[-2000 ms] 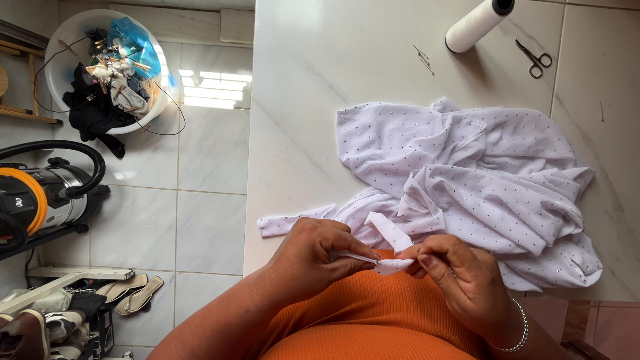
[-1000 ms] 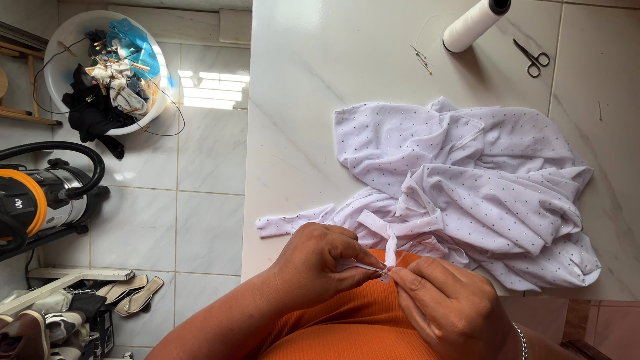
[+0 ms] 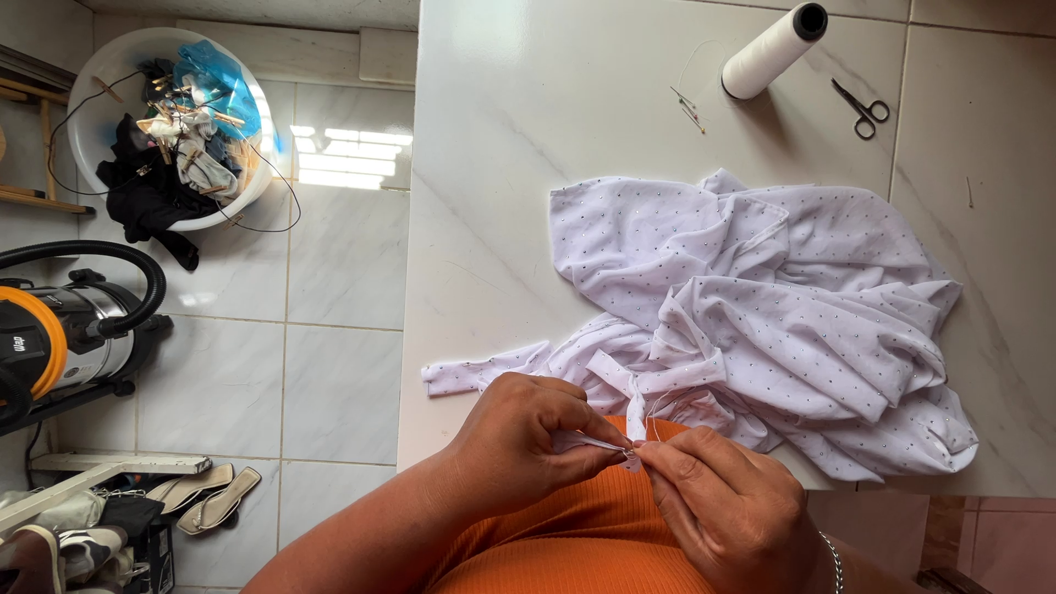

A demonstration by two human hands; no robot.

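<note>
A white fabric garment [image 3: 792, 313] dotted with small shiny studs lies bunched on the table. Its narrow strip [image 3: 634, 404] hangs over the near edge to my hands. My left hand [image 3: 536, 441] pinches the folded edge of this fabric between thumb and fingers. Against it, my right hand [image 3: 722, 495] has thumb and fingertips closed at the same edge, where a thin thread [image 3: 657, 404] loops up. Whether a needle is between those fingertips cannot be told. A cone of white thread [image 3: 771, 54], small dark scissors [image 3: 860, 108] and several pins [image 3: 688, 109] are beyond the garment.
The marble-patterned table [image 3: 487, 206] has its left edge beside the tiled floor. Another thin pin [image 3: 969, 192] lies at the right. On the floor are a white basin [image 3: 82, 124] of clothes and clothespins, a vacuum cleaner [image 3: 74, 330], and sandals [image 3: 219, 501] beside a shoe rack [image 3: 124, 464].
My right hand has turned and its fingertips have come in close to my left fingertips. The fabric strip between them hangs straighter than two seconds ago. The garment on the table stays about where it was.
</note>
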